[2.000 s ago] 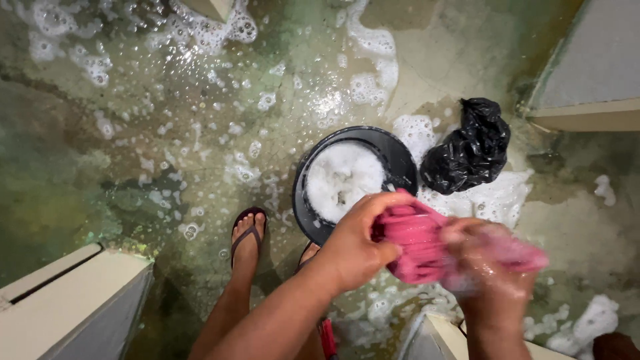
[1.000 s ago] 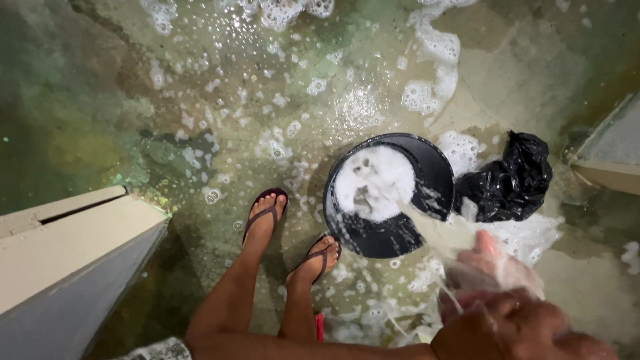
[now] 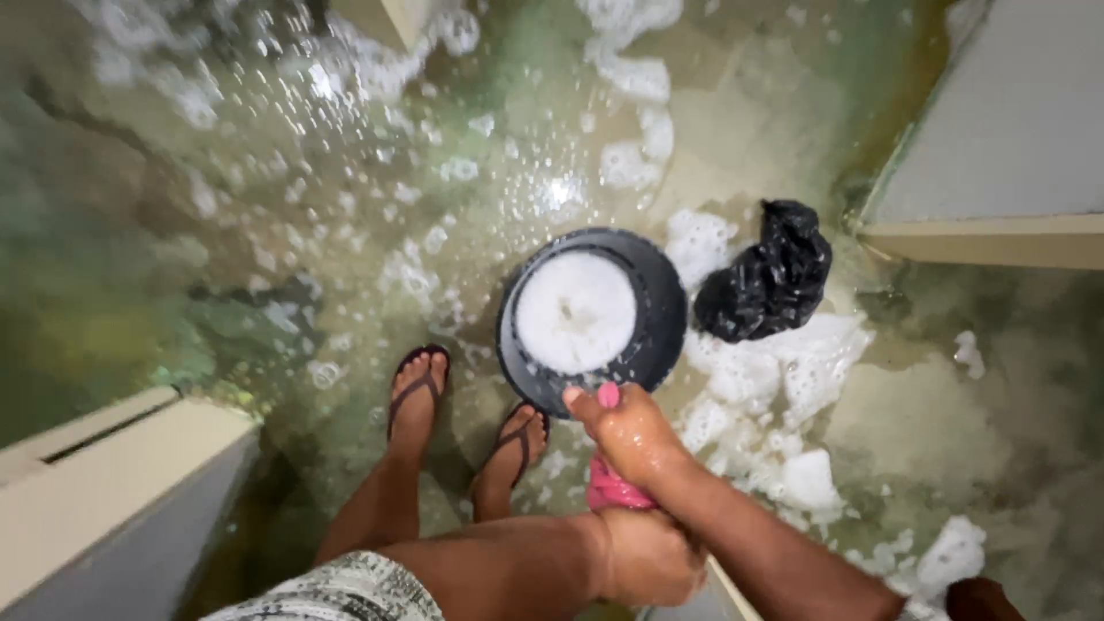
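A wet pink cloth (image 3: 617,486) is bunched between my two hands, just below the basin in the view. My right hand (image 3: 634,435) is closed around its upper part, and a small pink end pokes out near the thumb. My left hand (image 3: 651,556) grips the lower part, with its fingers mostly hidden from view. Beyond my right hand stands a round dark basin (image 3: 660,323) holding water topped with white suds (image 3: 576,312). The fingertips of my right hand overlap the basin's near rim in the view.
A crumpled black plastic bag (image 3: 768,276) lies right of the basin on the wet, foam-streaked floor (image 3: 742,129). My feet in flip-flops (image 3: 418,388) stand left of and below the basin. Pale box-like structures with cream edges flank the floor, at left (image 3: 129,483) and right (image 3: 992,129).
Two seconds ago the cloth was stretched sideways between my hands; now it is bunched, with one hand above the other. The splashing seen over the basin one second ago has stopped.
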